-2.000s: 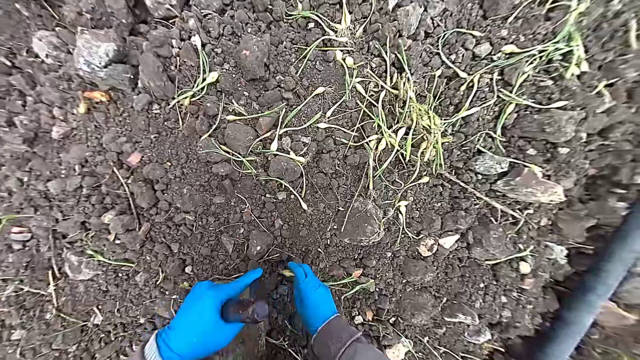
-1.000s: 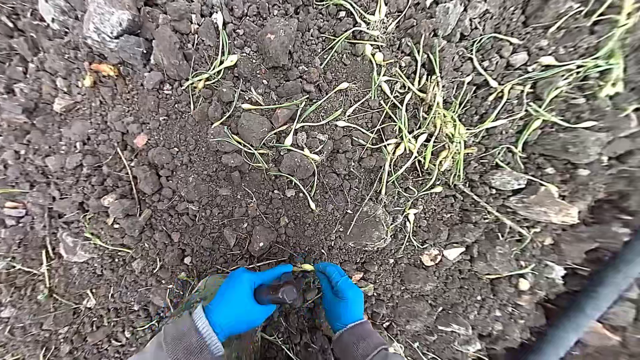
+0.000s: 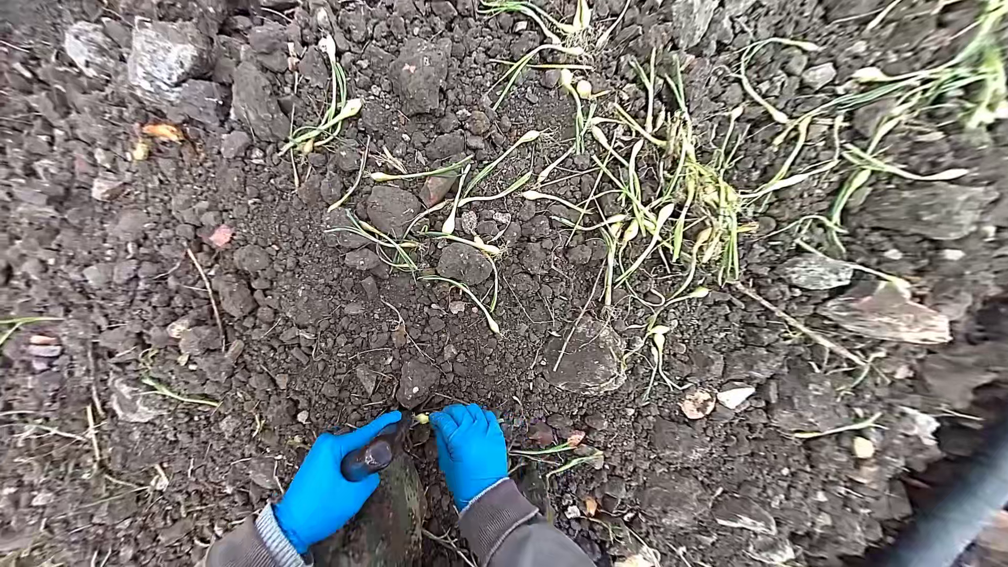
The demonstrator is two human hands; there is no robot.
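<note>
My left hand [image 3: 327, 480], in a blue glove, is closed around a dark-handled hand tool [image 3: 372, 457] at the bottom centre; the tool's working end is hard to make out. Just right of it, my right hand [image 3: 471, 450], also blue-gloved, pinches a small pale bulb [image 3: 422, 418] between thumb and fingers, close to the tool and low over the soil. Bulb seedlings [image 3: 693, 197] with green leaves lie in a loose heap up and to the right. Several more seedlings [image 3: 465, 240] are scattered on the soil above my hands.
Dark, cloddy soil [image 3: 315, 315] surrounds everything. Grey stones [image 3: 165, 59] sit at the upper left, a flat stone [image 3: 890, 315] at the right. A large clod [image 3: 587, 358] lies right of centre. A blurred dark pole [image 3: 953, 492] crosses the lower right corner.
Both hands have stayed near each other low in view. The pale bulb remains at my right fingertips, and the tool is still in my left hand.
</note>
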